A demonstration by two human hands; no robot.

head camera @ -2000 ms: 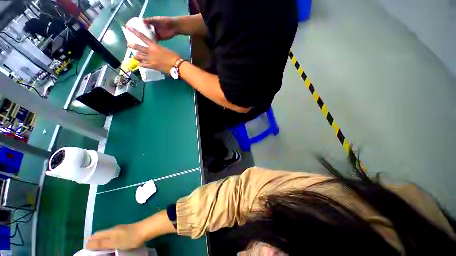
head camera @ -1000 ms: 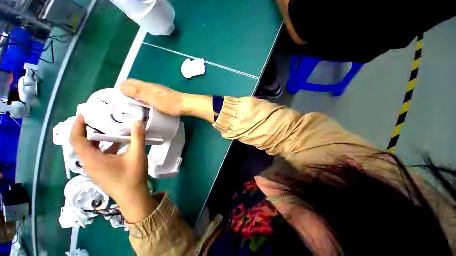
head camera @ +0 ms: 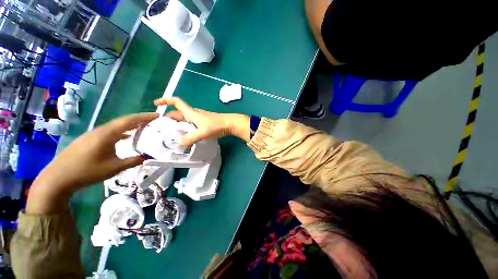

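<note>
A white camera body (head camera: pixel 165 137) with a rounded head and side arms lies on the green bench, and its angular white bracket (head camera: pixel 201 177) points towards me. My right hand (head camera: pixel 203 124) grips its right side, with fingers over the top and far edge. My left hand (head camera: pixel 90 155) reaches around its left side, with fingertips at the white rounded part (head camera: pixel 126 147). The left fingertips are partly hidden, and so is the underside of the body.
Open white shells with boards and wires (head camera: pixel 123 213) lie left of the body. A finished-looking white camera (head camera: pixel 183 30) stands to the right, with a small white cover piece (head camera: pixel 230 93) nearer. A person in black (head camera: pixel 393 38) sits at the right by a blue stool (head camera: pixel 371 97).
My view has turned from the neighbour's place to the camera body, which both hands now hold. Since the last earlier frame, my left hand has moved from its near side to its left side.
</note>
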